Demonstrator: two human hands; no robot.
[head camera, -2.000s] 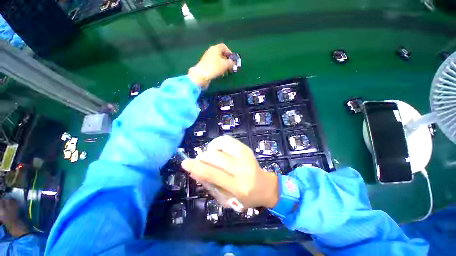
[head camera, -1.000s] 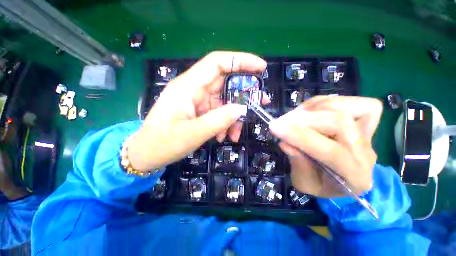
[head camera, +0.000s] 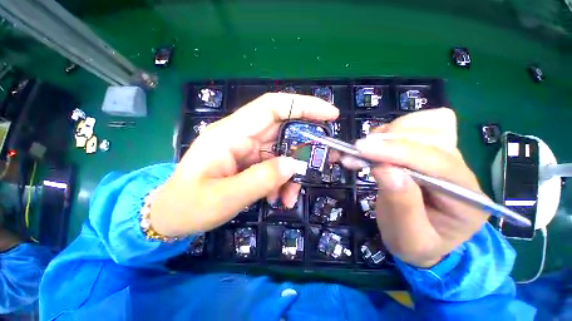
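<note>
My left hand (head camera: 229, 166) holds a black rounded-square watch body (head camera: 283, 143) with its open side up, between the thumb and the fingers. A blue circuit board (head camera: 296, 132) fills its far end. A dark rectangle with a pinkish sheen (head camera: 318, 157) lies at its near right, and a small white piece (head camera: 300, 167) is at my thumb tip. My right hand (head camera: 417, 182) grips silver tweezers (head camera: 439, 184). Their tips are over the blue board; whether they touch it or grip a part cannot be told.
A black compartment tray (head camera: 266, 232) with units lies under my hands. Loose units lie beyond it, one at the far left (head camera: 163, 56). A phone (head camera: 520, 182) rests on a white round base (head camera: 550, 200) at right. A grey block (head camera: 124, 101) and small white-yellow pieces (head camera: 84, 131) are at left.
The left hand brought the unit from beyond the tray to above it. Since one second ago, the tweezers lie flatter, their tips have moved from the unit's middle to the blue board, and the unit sits slightly nearer me.
</note>
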